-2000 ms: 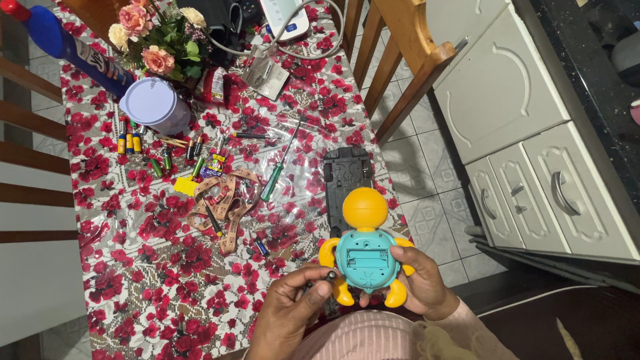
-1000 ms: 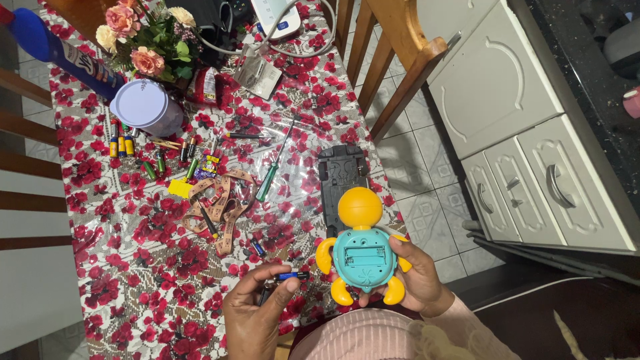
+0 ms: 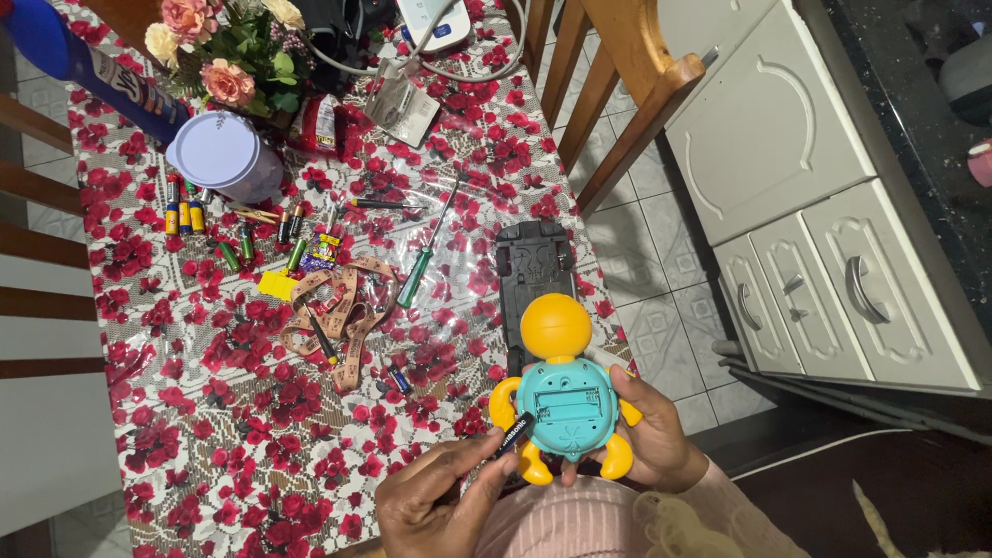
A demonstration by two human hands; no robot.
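Observation:
My right hand [image 3: 655, 434] holds a teal and yellow plastic turtle toy [image 3: 570, 439], underside up, its round yellow head pointing away from me. The toy's battery compartment [image 3: 570, 404] is uncovered and shows metal springs, with no battery seen inside. Between thumb and fingers of my left hand [image 3: 446, 492] is a dark Panasonic battery [image 3: 514, 434], held at the toy's lower left edge beside a yellow leg. Another small battery [image 3: 399, 380] lies on the tablecloth to the left. A black toy car [image 3: 535, 271], underside up, lies partly behind the turtle's head.
On the floral tablecloth [image 3: 232, 434] lie a green-handled screwdriver [image 3: 416, 275], a small screwdriver [image 3: 321, 333] on a coiled tape [image 3: 353, 341] and several batteries [image 3: 184, 217]. Farther back stand a lidded tub [image 3: 225, 155], a blue bottle [image 3: 116, 77] and flowers [image 3: 232, 81]. A wooden chair [image 3: 643, 101] is at right.
My left hand has brought the battery from beside the toy to its lower left edge. One second ago the battery was held farther left, with its blue side showing.

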